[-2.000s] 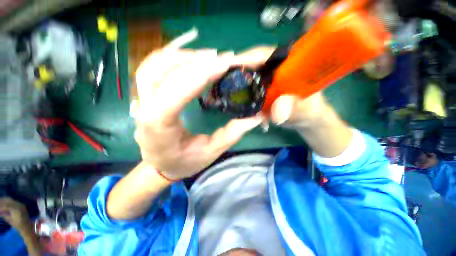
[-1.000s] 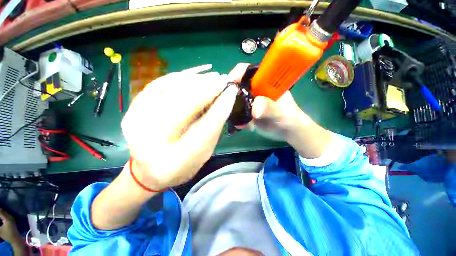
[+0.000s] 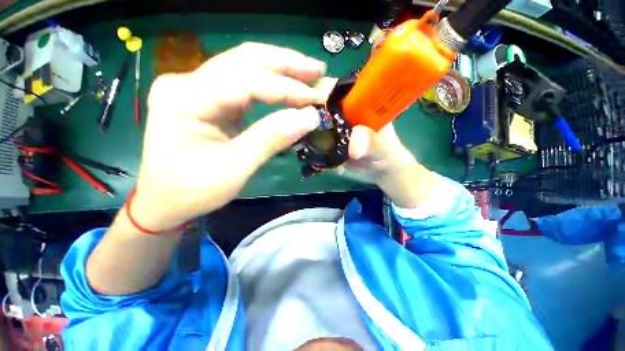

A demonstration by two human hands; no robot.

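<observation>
A black round housing (image 3: 319,149) with a dull yellowish centre is held above the green mat, tilted. A small blue circuit board (image 3: 324,118) shows at its upper edge. My left hand (image 3: 212,130), bare with a red string at the wrist, has its thumb tip and fingertips at this board, pinching at the edge. My right hand (image 3: 377,156) is closed around the orange electric screwdriver (image 3: 401,74), its thumb beside the housing. The screwdriver's black nose is partly hidden near the fingers. The right fingers' hold on the housing is mostly hidden.
Yellow-ended tool (image 3: 137,82), dark pen-like tool (image 3: 114,94) and red and black test leads (image 3: 86,174) lie left. An orange-amber bag (image 3: 177,51) lies behind my left hand. Small round metal parts (image 3: 334,41) lie at the back. A tape roll (image 3: 451,92) and blue box (image 3: 474,122) stand right.
My left fingers have opened somewhat from their bunched pose, and more of the housing and the blue board shows. The view has shifted. The screwdriver stays in my right hand.
</observation>
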